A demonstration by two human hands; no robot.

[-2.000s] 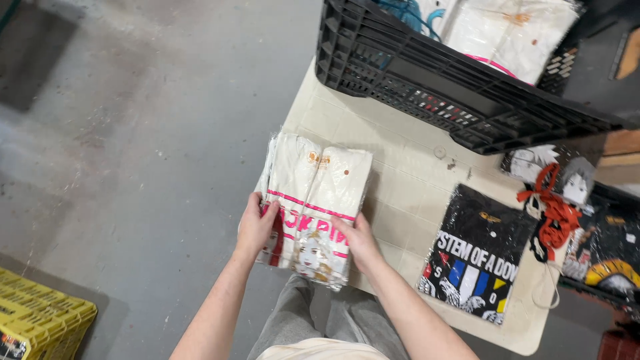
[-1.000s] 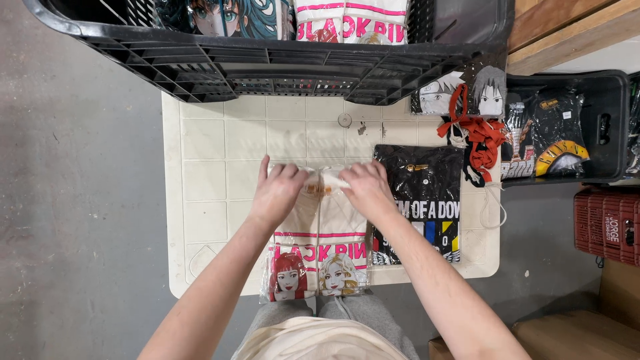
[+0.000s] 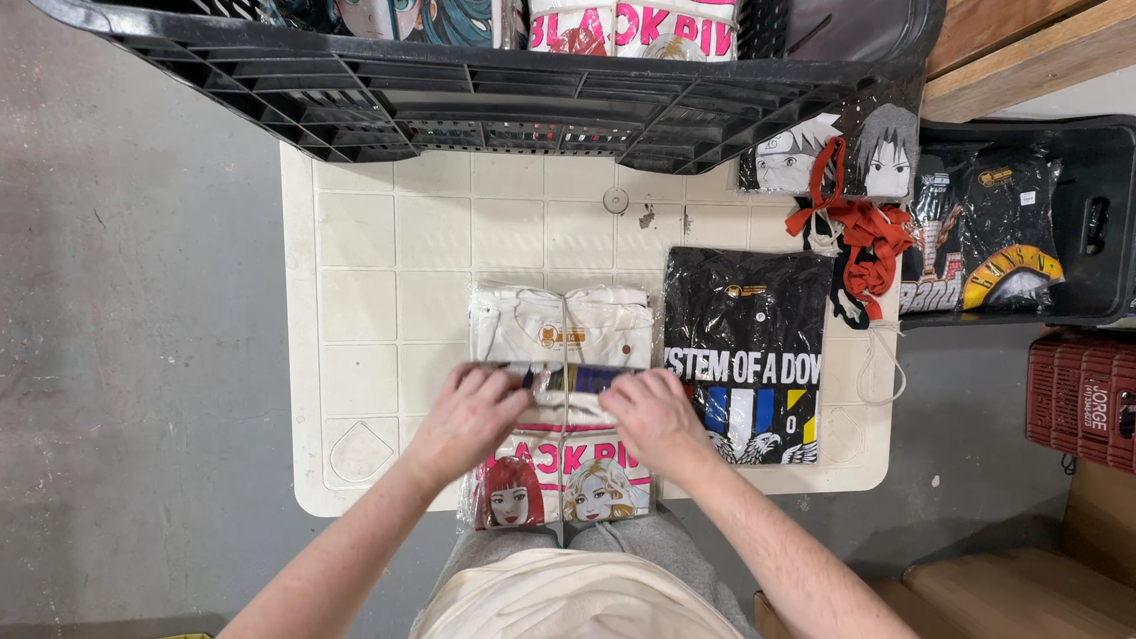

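A bundle of white T-shirts in clear plastic bags (image 3: 519, 333), printed in pink with drawn faces, lies at the table's near edge, a thin pale cord (image 3: 564, 475) running lengthwise over it. Across its middle is a narrow band of plastic-wrapped material (image 3: 590, 379) with dark and purple parts. My left hand (image 3: 475, 413) pinches the left end of this band, and my right hand (image 3: 657, 417) the right end; the fingertips are partly hidden. Just right of the bundle lies a bagged black T-shirt (image 3: 754, 319) with white lettering and coloured stripes.
A black plastic crate (image 3: 497, 84) holding bagged shirts overhangs the far side of the cream table (image 3: 355, 302). Red and black cloth strips (image 3: 865, 240) lie at the right edge. Beyond stand a black bin (image 3: 1096, 266) of shirts, a dark red crate (image 3: 1065, 399) and cardboard (image 3: 994, 586).
From the bundle's far end, my hands have moved toward my body to its middle. Two seconds ago they held its sides, with the bundle askew. The view has turned and shifted.
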